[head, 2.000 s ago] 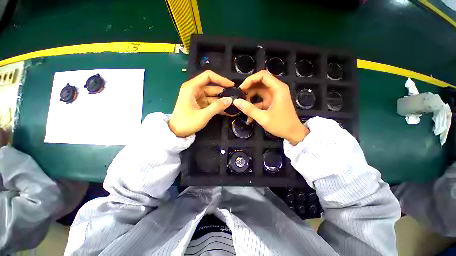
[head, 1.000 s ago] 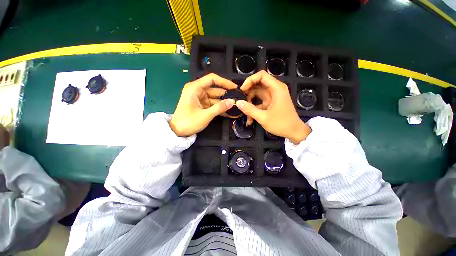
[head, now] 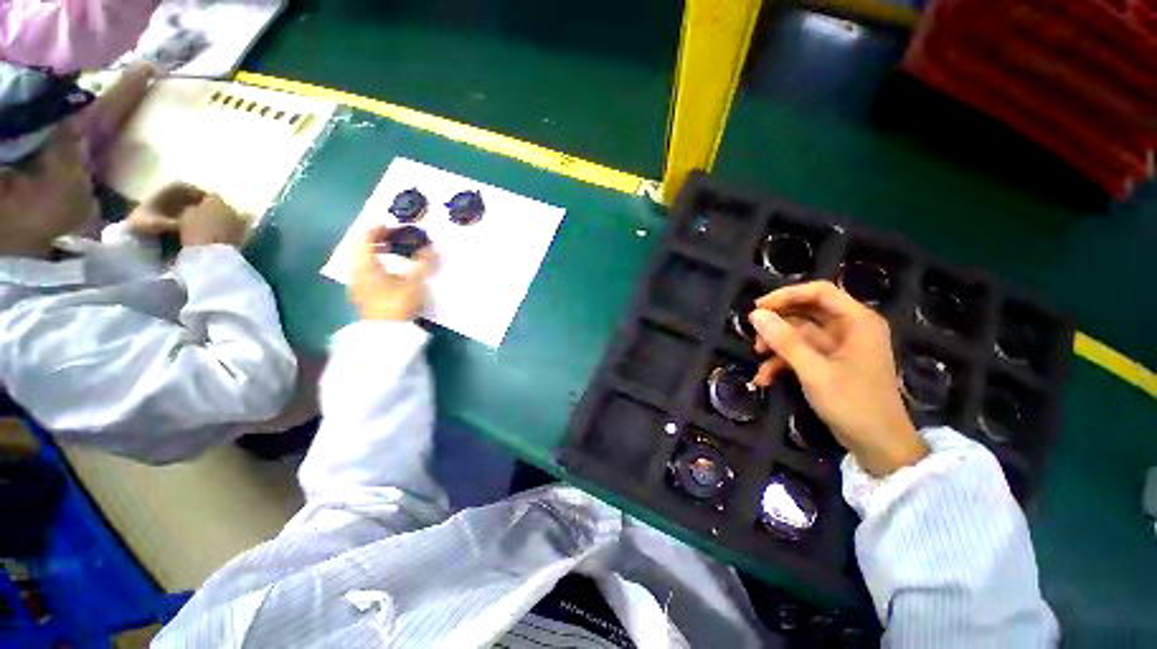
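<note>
My left hand [head: 391,282] is over the lower left part of the white paper sheet [head: 489,279], with its fingertips on a round black watch head [head: 406,241]. Two more black watch heads [head: 466,207] lie on the sheet just beyond it. My right hand [head: 825,349] is over the black foam tray [head: 622,437], its thumb and index finger close together beside a watch head [head: 736,391] in a pocket. Nothing shows between the right fingers, though the fingertips partly hide the pocket behind. Several pockets hold round black units; the left column pockets hold none.
A yellow post [head: 704,95] rises beyond the tray. Red crates [head: 1047,89] are stacked at the upper right. Yellow tape [head: 470,133] runs along the green bench. A person in a white smock [head: 140,342] sits at the left beside a pale perforated tray [head: 190,133].
The view has swung left. My hands have parted: the left has moved to the white sheet with the watch head, where two lay before. The right has stayed over the tray.
</note>
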